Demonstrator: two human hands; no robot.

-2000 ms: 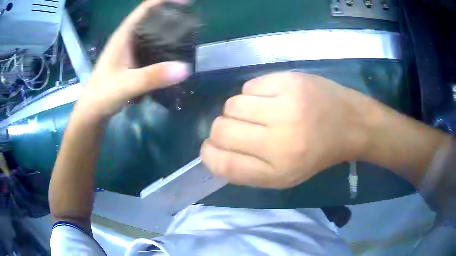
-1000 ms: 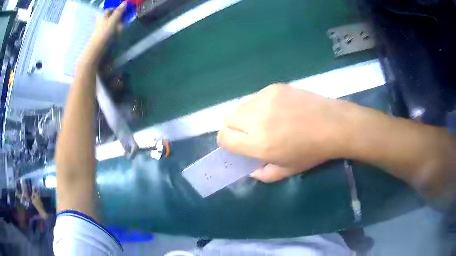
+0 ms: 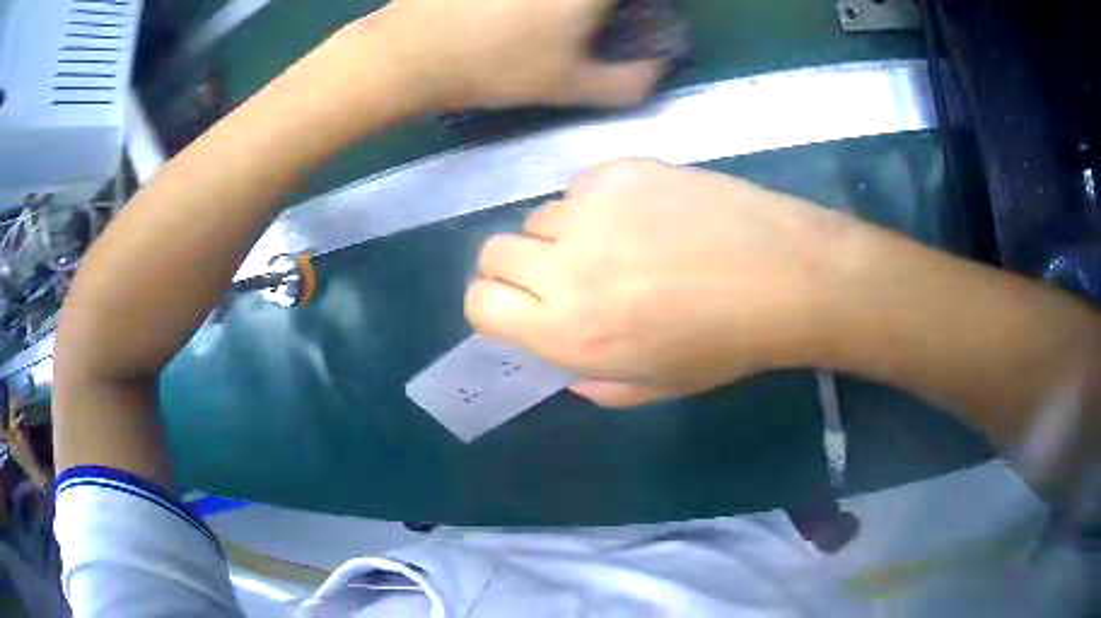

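My right hand is closed on a smooth silver-white cover plate, held at a slant over the green mat. Its left end shows small dot-like hole groups; the rest is hidden under my hand. My left hand is at the top, beyond the metal strip, shut on a dark block. The block is blurred and partly cut off by the picture's top edge, so its details cannot be told.
A long metal strip crosses the green mat. A shiny round knob with an orange ring is at left. A slim tool lies at right. A strip plate is at the top right. A white vented machine stands at left, black equipment at right.
My left hand has come from the blue and red bins at far left to the top centre and now holds the dark block. My right hand still holds the plate, shifted slightly left.
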